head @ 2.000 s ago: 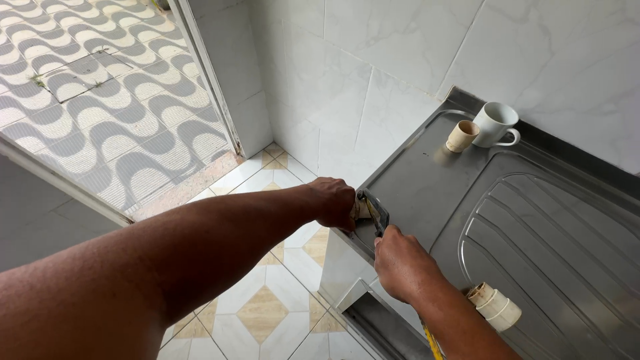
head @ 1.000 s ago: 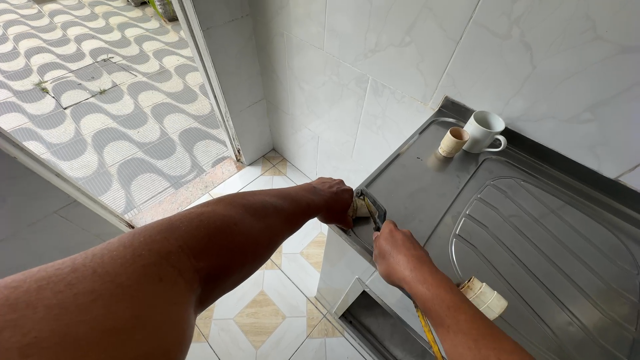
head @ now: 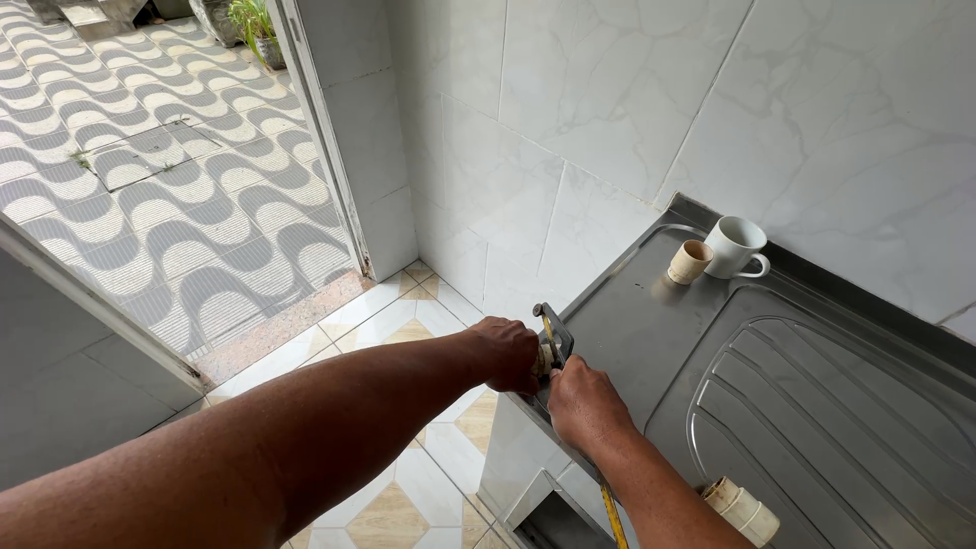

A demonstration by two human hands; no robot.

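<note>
My left hand (head: pixel 507 354) grips a cream plastic pipe piece (head: pixel 544 358) at the left edge of the steel sink top (head: pixel 648 320). Close by on the right, my right hand (head: pixel 587 400) is closed around what looks like a hacksaw (head: pixel 562 333). Its dark metal end stands out beyond the fingers, and a yellow strip shows there and again below the right forearm. The saw lies against the pipe piece, whose contact point is partly hidden by the fingers. A cream plastic fitting (head: pixel 741 512) lies beside my right forearm.
Near the wall stand a white mug (head: pixel 736 248) and a small beige plastic fitting (head: pixel 690 261). The ribbed drainboard (head: pixel 808 396) is on the right. A cabinet opening (head: pixel 560 518) lies below the sink edge. At left, a doorway leads to wavy-patterned paving (head: pixel 183 175).
The dark end of the saw stands out farther past the pipe piece than one second ago. My left hand stays at the sink edge.
</note>
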